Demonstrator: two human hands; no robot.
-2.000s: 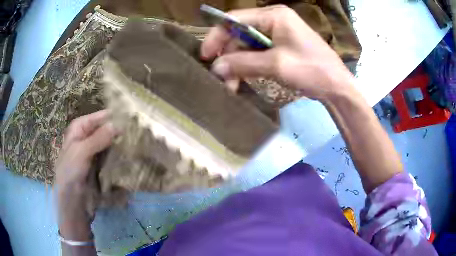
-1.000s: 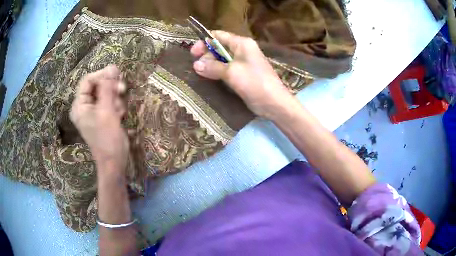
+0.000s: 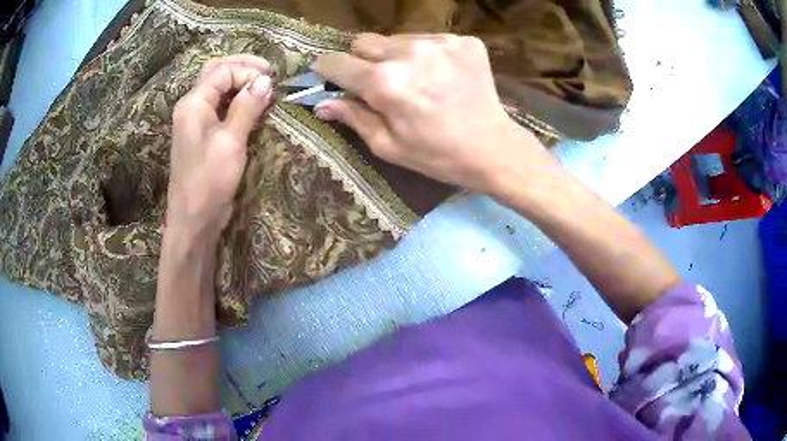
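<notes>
The paisley garment (image 3: 302, 207) lies on the pale table, with gold lace trim (image 3: 341, 177) along the sleeve cuff and a plain dark band (image 3: 410, 185) beyond it. My left hand (image 3: 220, 129) has thumb and forefinger pinched together at the upper end of the lace; a thread between them is too fine to make out. My right hand (image 3: 423, 103) holds the thread snips (image 3: 309, 93), their silver blades pointing left at the lace end, close to my left fingertips. The snips' grip is mostly hidden in my right hand.
Smooth rust-brown lining (image 3: 552, 52) spreads across the far side of the table (image 3: 449, 267). A red plastic stool (image 3: 720, 194) stands on the floor at the right. Dark thread clippings lie on the floor near it. The purple clothing of the wearer fills the bottom.
My left hand has moved up and right to the lace end, after laying the cuff down. My right hand has brought the snips down and left beside it.
</notes>
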